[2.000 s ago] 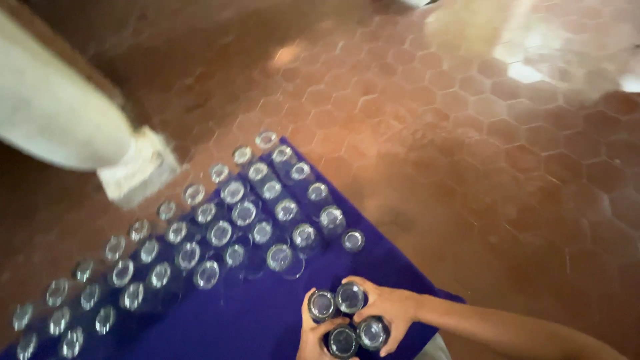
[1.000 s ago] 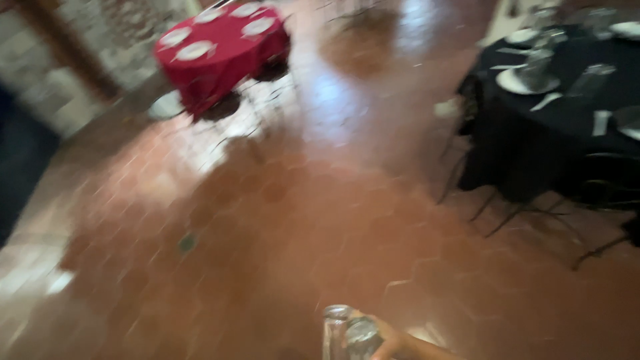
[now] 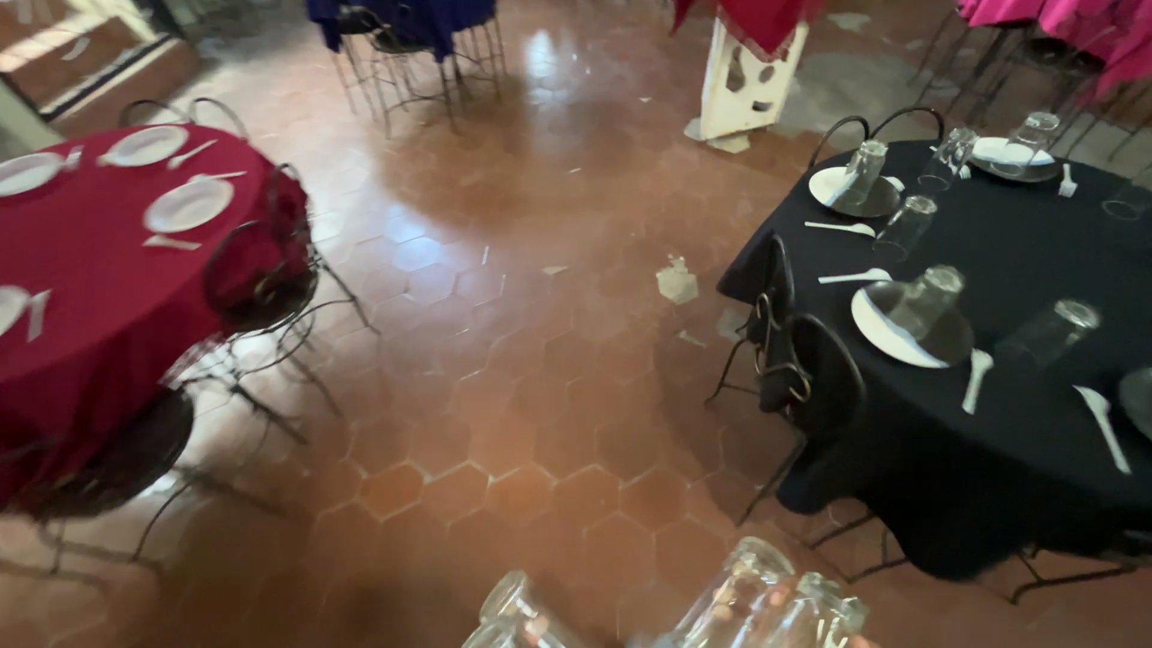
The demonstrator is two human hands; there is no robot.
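Observation:
At the bottom edge, clear drinking glasses [image 3: 747, 585] are held upside down in two groups. Fingers of my right hand [image 3: 781, 591] show among and through the right group, closed around the glasses. Further left, more clear glasses [image 3: 506, 605] are in my left hand [image 3: 537, 628], of which only fingertips show through the glass. Both palms and wrists are cut off by the frame's lower edge. The held glasses are over the tiled floor, apart from both tables.
A black-clothed round table [image 3: 1017, 243] at right bears white plates, plastic cutlery and inverted glasses, some on plates. Dark metal chairs [image 3: 823, 378] stand beside it. At left is a red-clothed table [image 3: 81, 261] with plates, cutlery and chairs. Hexagonal floor tiles [image 3: 522, 405] lie between.
The view has swung away from the purple-clothed table with rows of glasses, where both hands gripped a cluster of glasses. The held glasses now appear over the floor, between the red and black tables.

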